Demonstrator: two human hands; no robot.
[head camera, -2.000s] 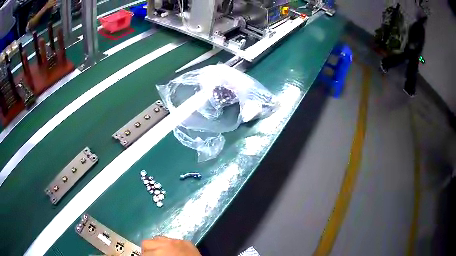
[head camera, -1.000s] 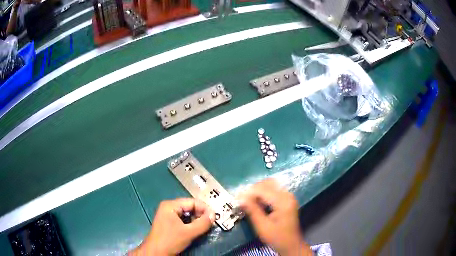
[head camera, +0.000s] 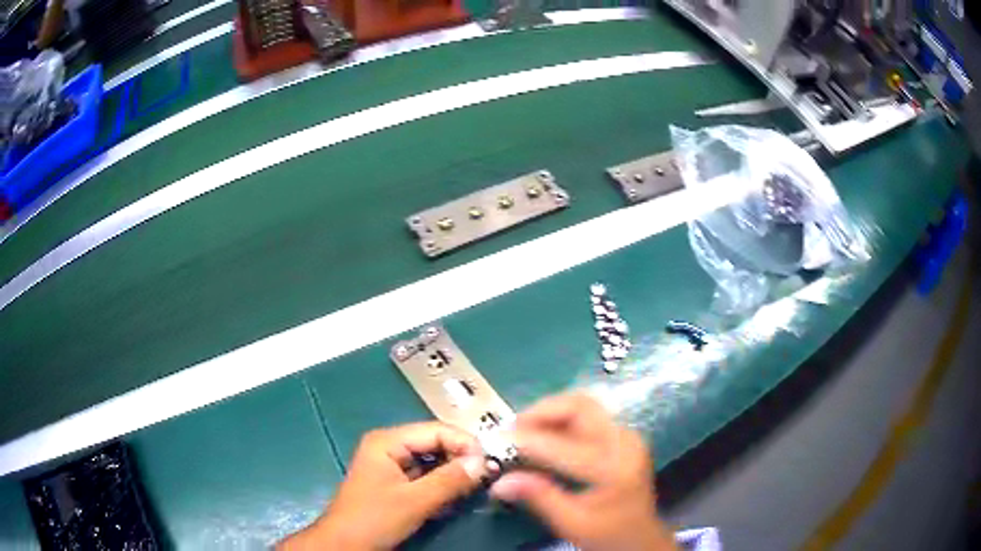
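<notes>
A silver-grey fixture plate (head camera: 441, 371) lies slantwise on the green bench in front of me, its far end showing a pair of round studs. My left hand (head camera: 403, 479) and my right hand (head camera: 586, 468) are bare and meet over its near end, covering part of it. A small dark piece with a glint shows within my curled left fingers. My right fingertips touch the plate's near end; whether they hold a part is hidden. Small silver round parts (head camera: 609, 331) lie in a loose line beyond my right hand, with a short dark-blue piece (head camera: 686, 331) beside them.
A black parts tray (head camera: 91, 506) lies at lower left. Two filled plates, one nearer (head camera: 489, 215) and one farther (head camera: 645, 177), lie on the green conveyor. A clear plastic bag (head camera: 769, 221) is at right. A blue bin (head camera: 65, 135) and red-brown rack (head camera: 371, 27) stand behind.
My view has turned left from the first frame, bringing both hands and the tray into sight. Since one second ago, my hands have come together at the plate's near end.
</notes>
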